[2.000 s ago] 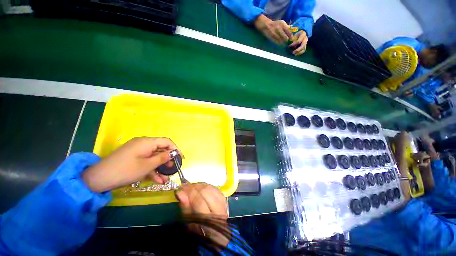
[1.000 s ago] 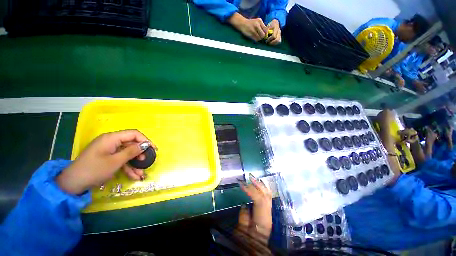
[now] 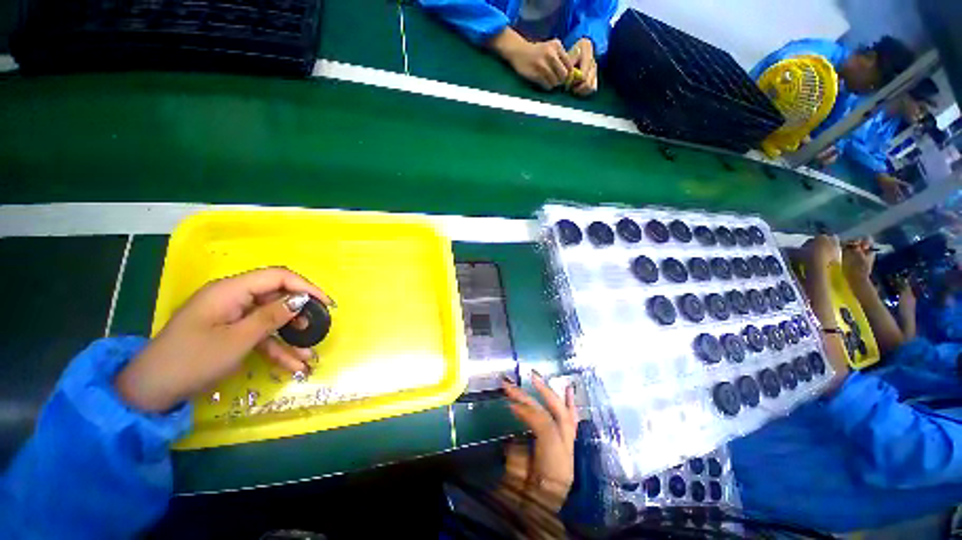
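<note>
My left hand holds a round black part between thumb and fingers over the yellow tray. Small silvery metal parts lie scattered along the tray's near side. My right hand is by the near end of the smartphone, right of the tray, with its fingers spread. A fingertip is at the phone's lower edge. No tweezers show between those fingers; the lower part of the hand is dark and partly hidden.
A clear blister tray with rows of black discs is at right, with another lower tray partly under it. Black trays and a black crate stand across the green belt. A worker's hands are opposite; others sit at right.
My right hand has left the black part, where it held the tweezers, and moved right to the phone. The phone's screen view has changed. My left hand still holds the part.
</note>
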